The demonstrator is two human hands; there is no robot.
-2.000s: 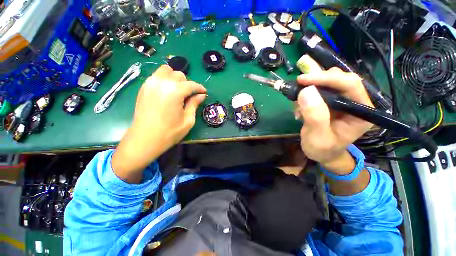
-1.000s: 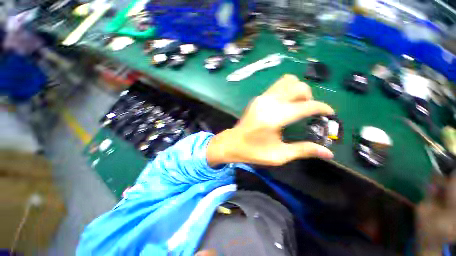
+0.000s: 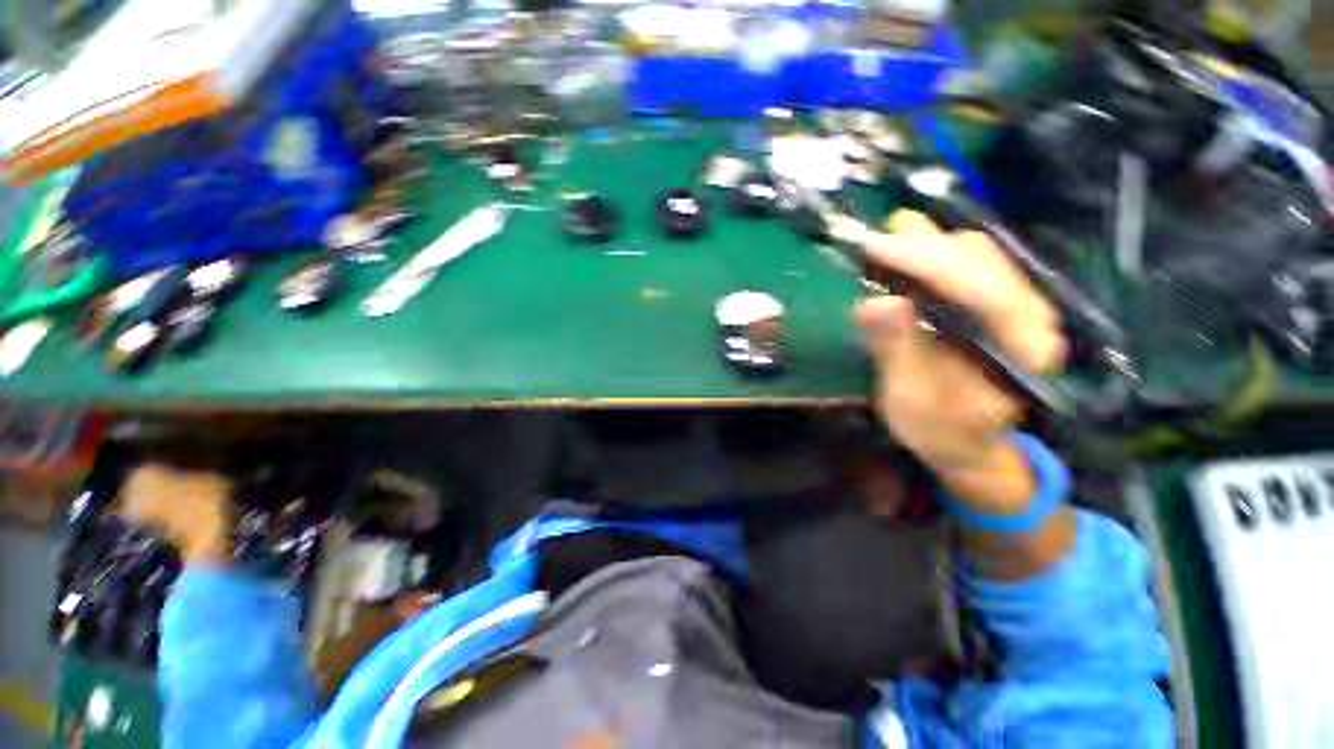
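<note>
My right hand [image 3: 958,329] holds the black soldering iron [image 3: 936,310] above the right part of the green mat, its tip pointing up and left. One open round unit [image 3: 755,344] with a pale disc [image 3: 749,309] at its top lies near the mat's front edge, left of my right hand. My left hand [image 3: 179,505] is low at the left, over the dark parts tray [image 3: 110,578] filled with shiny units. It is blurred, and I cannot tell whether it holds anything.
Closed black discs [image 3: 682,212] lie farther back on the green mat [image 3: 571,329]. A pale wire bundle [image 3: 436,261] and several units [image 3: 307,285] lie left. Blue bins [image 3: 790,76] stand behind. A white tray [image 3: 1276,571] is at the right, below a black fan [image 3: 1207,285].
My left hand has moved from the mat to the parts tray. The open unit that lay left of the remaining one is gone from the mat. The right hand still holds the iron.
</note>
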